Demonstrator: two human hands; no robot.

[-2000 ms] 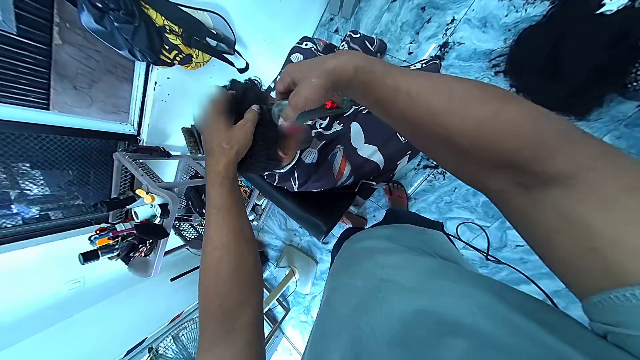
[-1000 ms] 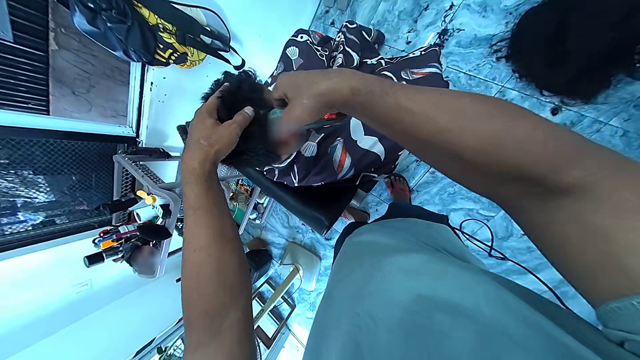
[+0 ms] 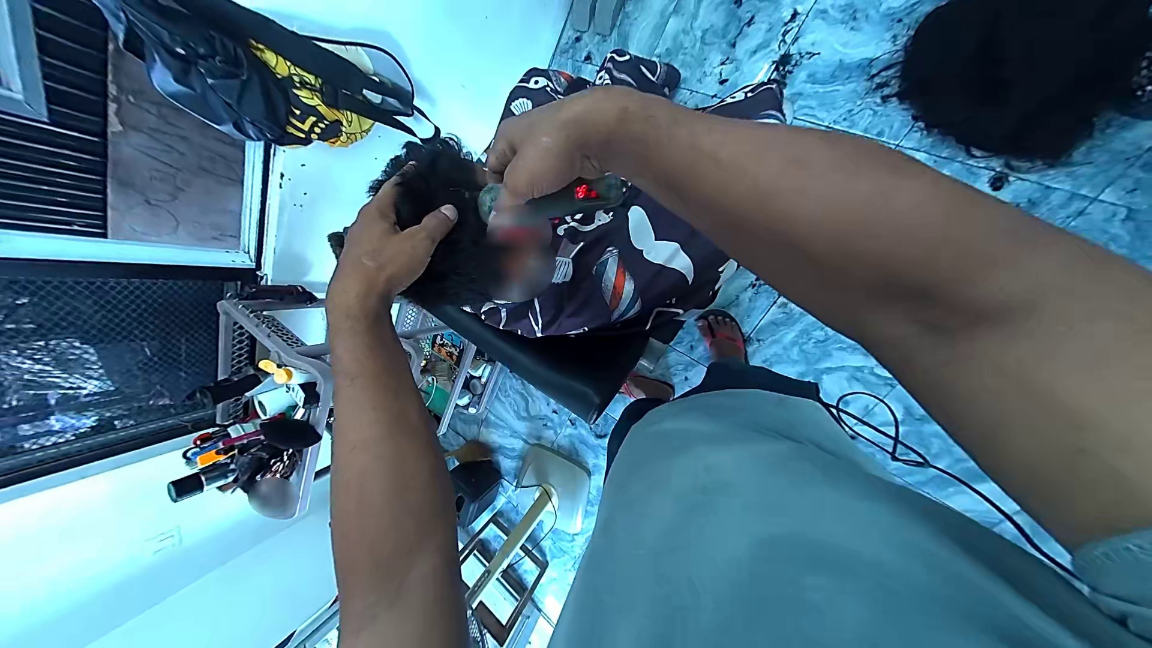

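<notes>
A seated person with dark curly hair (image 3: 450, 243) wears a dark barber cape (image 3: 603, 270) printed with moustaches, combs and poles. My left hand (image 3: 382, 243) lies on that hair, thumb and fingers spread, holding nothing of its own. In my right hand (image 3: 549, 157) is a hair clipper (image 3: 585, 193) with a lit red display, its head end close to the hair at the side of the face. My fingers partly hide the clipper's body and its cutting edge.
A grey plastic shelf trolley (image 3: 315, 364) with brushes and bottles stands at the left. The black chair back (image 3: 558, 378) borders the cape. A backpack (image 3: 234, 72) hangs at upper left. Cut hair (image 3: 1008, 81) lies on the tiled floor, where a black cable (image 3: 954, 477) also runs.
My left hand, spread on the hair one second ago, is still there. My right hand has shifted slightly, and more of the clipper with its red display shows now.
</notes>
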